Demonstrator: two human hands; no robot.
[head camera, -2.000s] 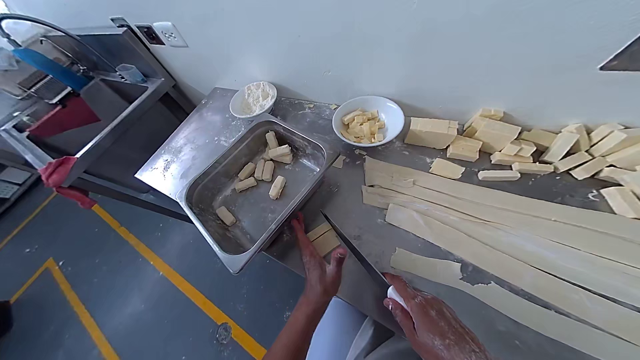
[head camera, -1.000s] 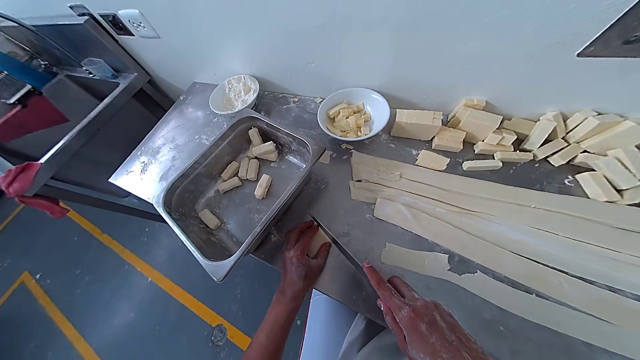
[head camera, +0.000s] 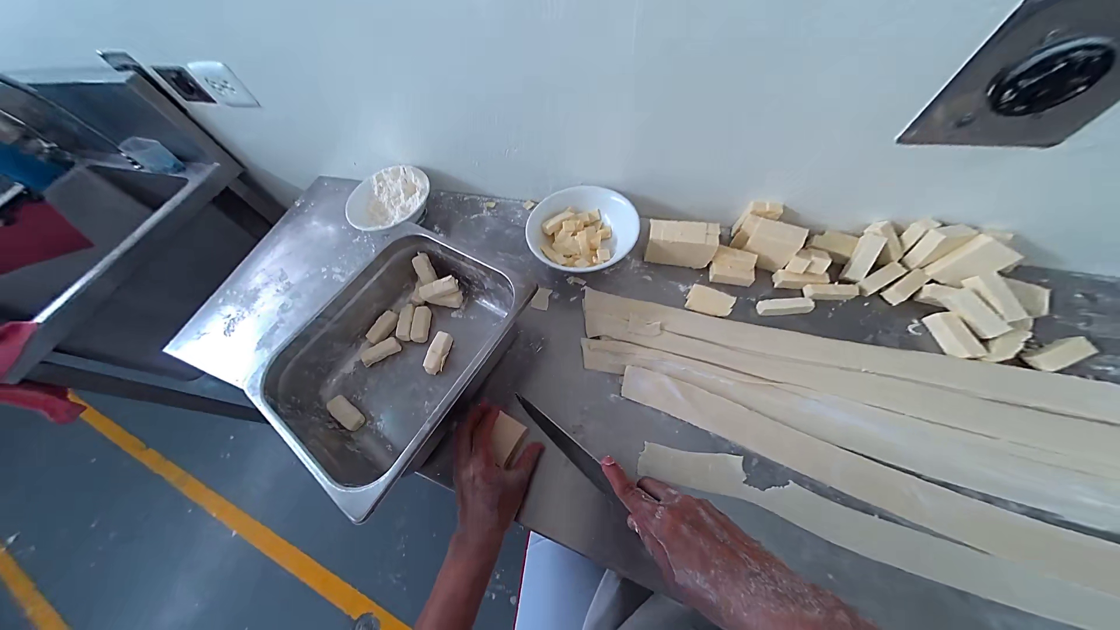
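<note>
My left hand (head camera: 490, 472) is curled around a pale piece of cheese or dough (head camera: 507, 437) on the steel table, beside the steel pan; its fingers partly cover the piece. In my right hand (head camera: 691, 534) is a knife (head camera: 564, 442), its blade slanting up and left over the table, its tip just right of the piece and apart from it. Several wrapped dough sticks (head camera: 381, 326) lie in the steel pan (head camera: 385, 490). Long dough strips (head camera: 840, 376) spread to the right, with cut cheese blocks and sticks (head camera: 774, 241) behind them.
A white bowl with small cheese pieces (head camera: 626, 223) stands near the wall, and a bowl of flour (head camera: 354, 206) stands behind the pan. A steel sink unit (head camera: 131, 254) is at the left. The table's edge (head camera: 560, 529) runs close to my body. A metal wall plate (head camera: 971, 105) is at upper right.
The knife blade, near the piece under my left hand in the earlier frames, now lies farther to the right of it. My left hand stays at the piece. The view has shifted somewhat.
</note>
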